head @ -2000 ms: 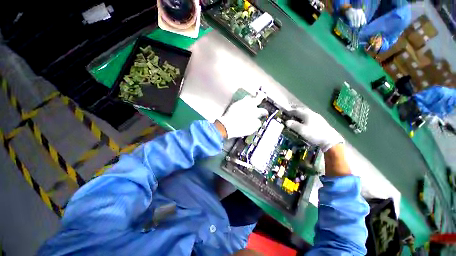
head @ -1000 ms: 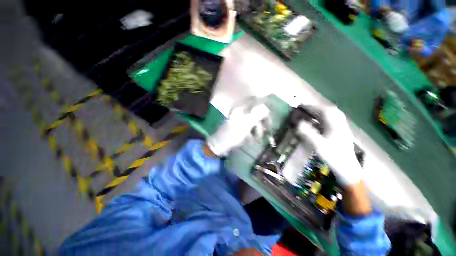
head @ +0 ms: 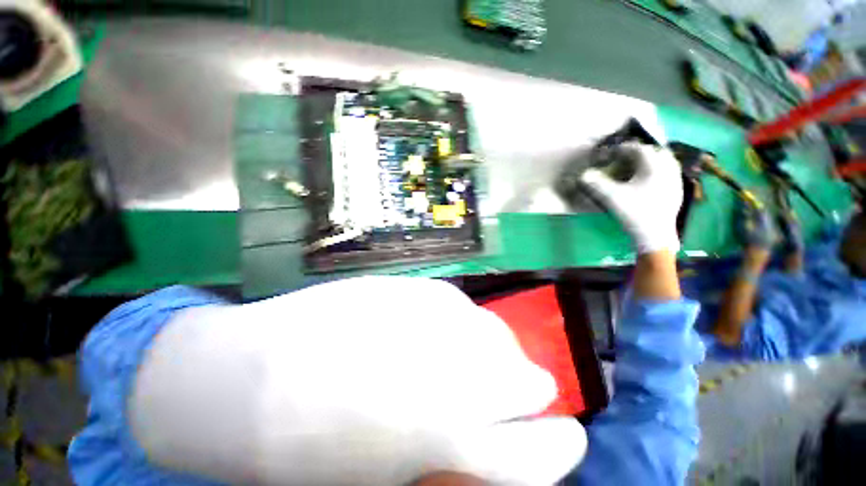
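Note:
A populated circuit board (head: 404, 176) lies in a black carrier (head: 394, 252), on a grey-green pad (head: 269, 161). A long white ribbed bar (head: 351, 171) runs along its left side. My left hand (head: 351, 380), white-gloved, is large and close to the camera, below the bench edge; its fingers lie close together pointing right. My right hand (head: 646, 195), white-gloved, is right of the carrier, over a blurred dark object or bin (head: 686, 185). Blur hides whether its fingertips hold anything.
A black tray (head: 104, 233) of olive-green pieces is at far left, a pale nozzle (head: 43, 57) above it. A green module (head: 508, 19) is on the belt (head: 380, 24). A red surface (head: 541, 337) shows below the bench. Another person's arms (head: 745, 285) are at right.
The view has swung right. Both hands have left the carrier: my right hand moved right to the dark object, my left came back close to the camera.

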